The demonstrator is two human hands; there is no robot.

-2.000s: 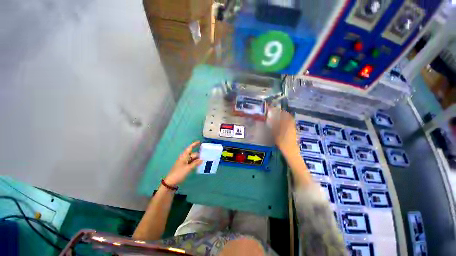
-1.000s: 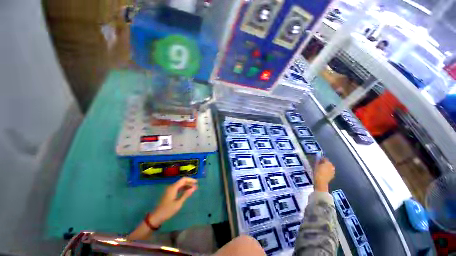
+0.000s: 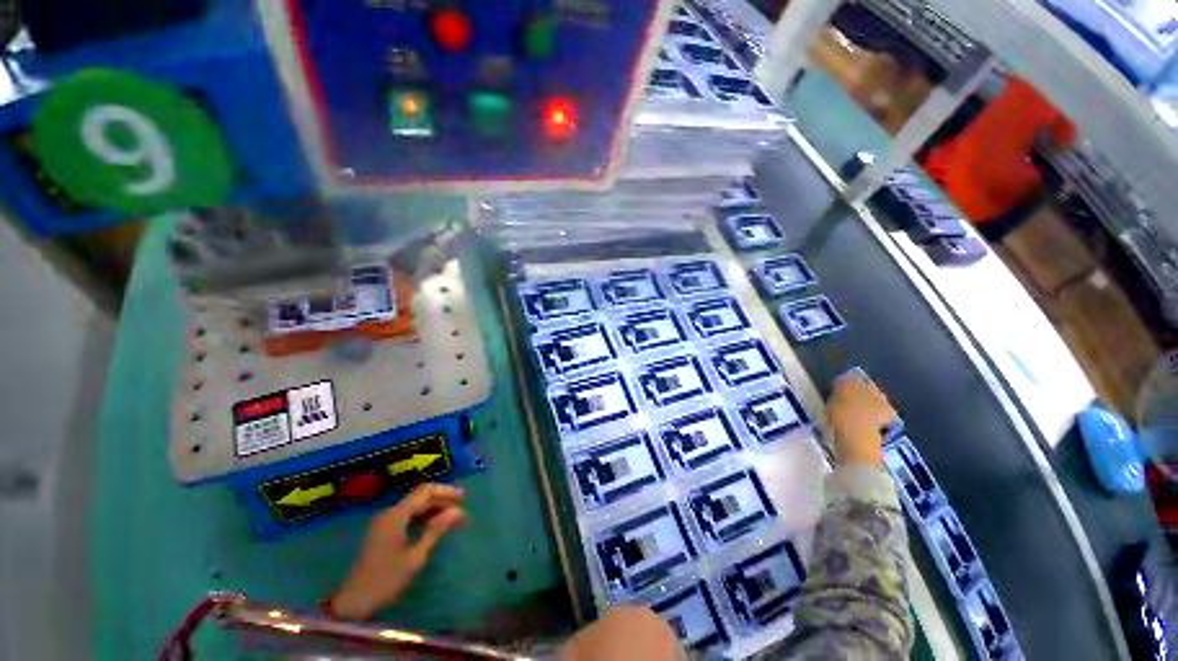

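Observation:
My left hand (image 3: 398,549) is empty, fingers loosely curled and apart, in front of the press base plate (image 3: 388,387). A patterned panel (image 3: 333,302) lies in the orange-brown fixture (image 3: 339,340) under the blurred press head (image 3: 258,252). My right hand (image 3: 860,417) is at the conveyor's near edge, fingers down on a panel (image 3: 894,427); only bits of its blue-white edge show, the rest is hidden. Other panels (image 3: 811,318) lie on the conveyor beyond and nearer than this hand. The blister tray (image 3: 823,480) holds rows of panels (image 3: 620,467).
The control box (image 3: 485,65), with a lit red switch, hangs above. Clear stacked trays (image 3: 607,194) stand behind the working tray. The conveyor belt (image 3: 995,452) runs along the right, with a blue object (image 3: 1111,448) beyond it. The green bench (image 3: 142,517) surrounds the press.
The view has swung right. My left hand held a pale panel two seconds ago and is now empty. My right hand has moved from beside the fixture to the conveyor.

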